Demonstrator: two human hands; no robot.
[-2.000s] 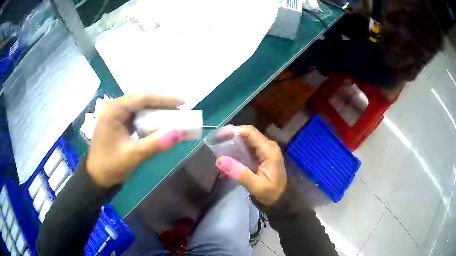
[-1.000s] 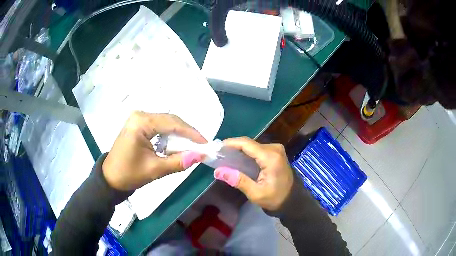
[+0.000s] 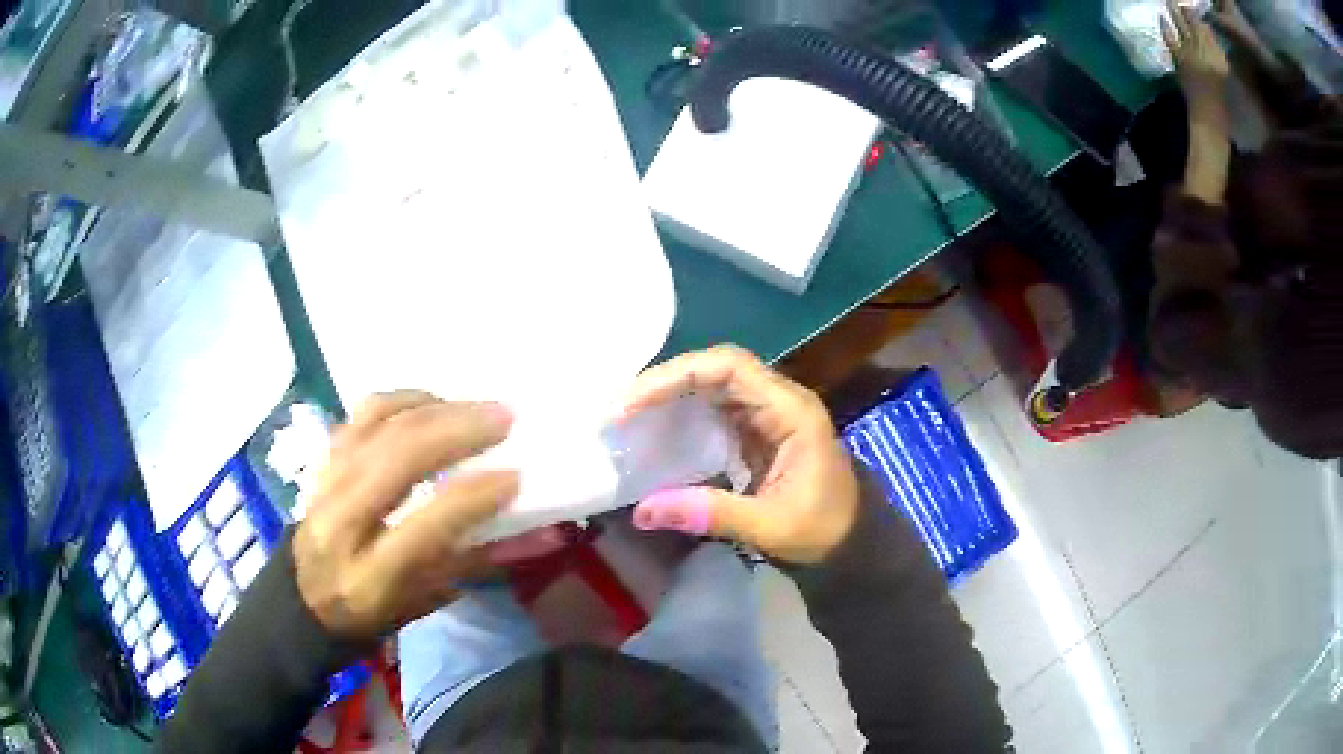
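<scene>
A white housing (image 3: 552,483) lies between my two hands above the bench's front edge. My left hand (image 3: 398,508) grips its left end, with fingers over the top. My right hand (image 3: 773,471) holds a clear cover (image 3: 675,449) with fingertips above and the pink-cotted thumb below. The cover meets the housing's right end; whether it is over it or only against it is hard to tell in the glare. No slim rod can be made out.
A white liner sheet (image 3: 471,206) with small pale pieces lies behind my hands. Blue trays of housings (image 3: 221,548) are at left. A white box (image 3: 759,177), a black ribbed hose (image 3: 943,125) and another person's arm (image 3: 1205,118) are at right. A blue crate (image 3: 935,474) stands below.
The small white piece between my hands is no longer seen; a larger white housing now shows there. My left fingers now lie over the top. The view has shifted, showing another person at right.
</scene>
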